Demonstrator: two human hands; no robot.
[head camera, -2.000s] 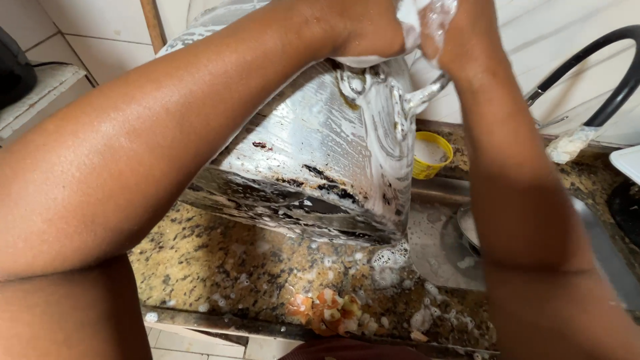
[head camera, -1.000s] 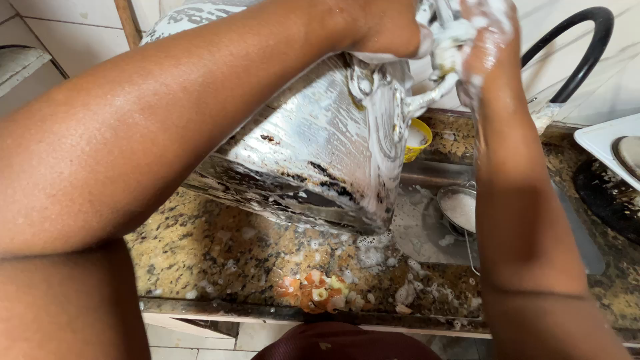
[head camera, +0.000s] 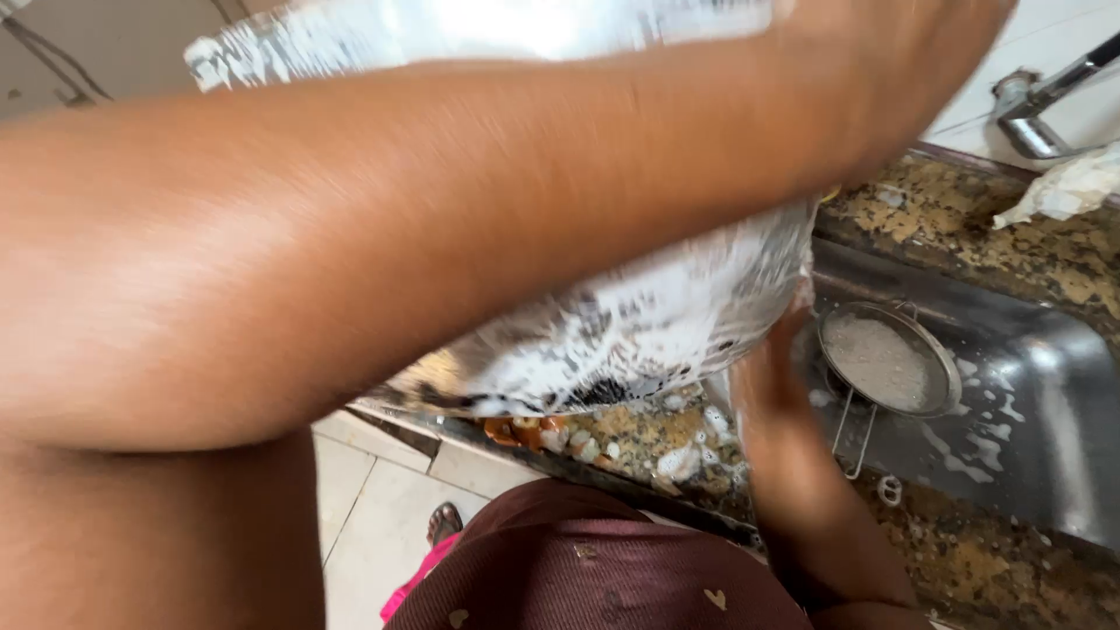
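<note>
A large metal pot (head camera: 647, 324), coated in white soap suds and with black burnt marks low on its side, stands tilted on the granite counter. My left forearm crosses in front of it. My left hand (head camera: 910, 52) is at the top right, blurred and partly cut off by the frame edge, so its fingers and anything in it cannot be made out. My right hand (head camera: 792, 328) is at the pot's right side beside the sink; its fingers are largely hidden behind the pot, and its grip does not show.
A wire strainer (head camera: 888, 359) with foam lies in the steel sink (head camera: 1032, 411). Orange and pale food scraps (head camera: 542, 433) lie near the counter's front edge. A faucet (head camera: 1032, 122) is on the tiled wall, with a whitish crumpled plastic bag (head camera: 1067, 188) below it.
The pot has been turned and its soapy side now faces me. My right hand has come down from the pot's top to its right side. The view has shifted.
</note>
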